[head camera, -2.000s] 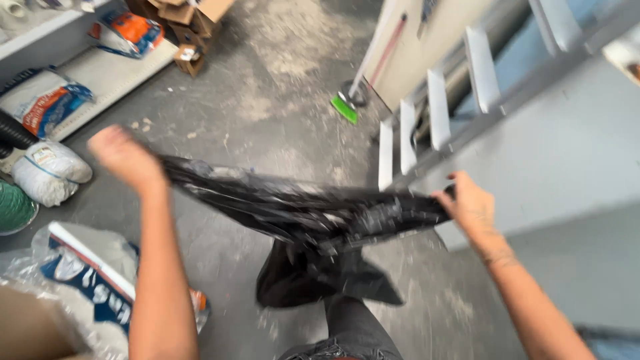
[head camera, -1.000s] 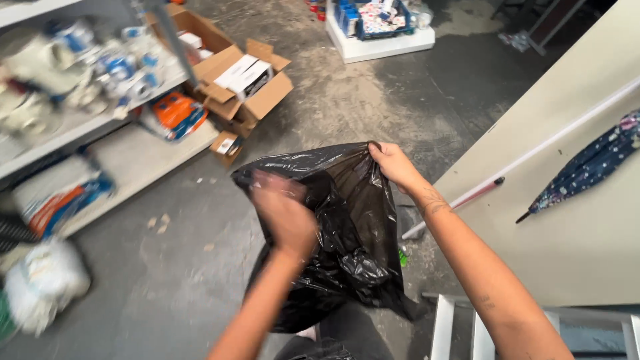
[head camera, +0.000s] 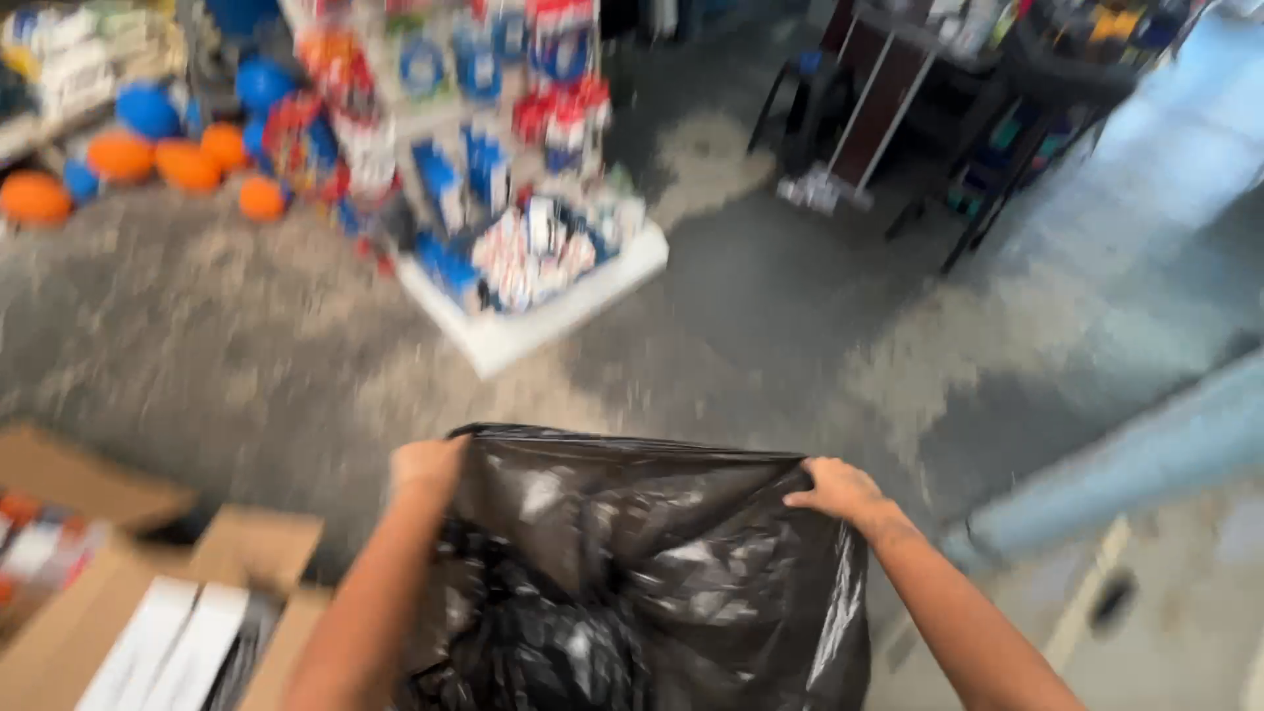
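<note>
A black plastic garbage bag (head camera: 691, 563) hangs between my two hands at the lower middle of the head view, its upper edge pulled straight across. My left hand (head camera: 427, 472), somewhat blurred, grips the rim at its left corner. On the right, my right hand (head camera: 839, 488) pinches the same rim with thumb and fingers. Below the rim the bag sags in shiny folds, and its lower part runs out of the frame.
At lower left are open cardboard boxes (head camera: 259, 543) with white packages. A display stand with a white base (head camera: 533, 341) holds packaged goods ahead. Blue and orange balls (head camera: 188, 166) lie at upper left. A dark stool (head camera: 805, 104) and a light blue post (head camera: 1116, 459) are on the right.
The view has swung a lot, from the shelves and ladder toward the display stand. My left hand, over the bag a second ago, now holds its rim, and the bag's edge is stretched wider.
</note>
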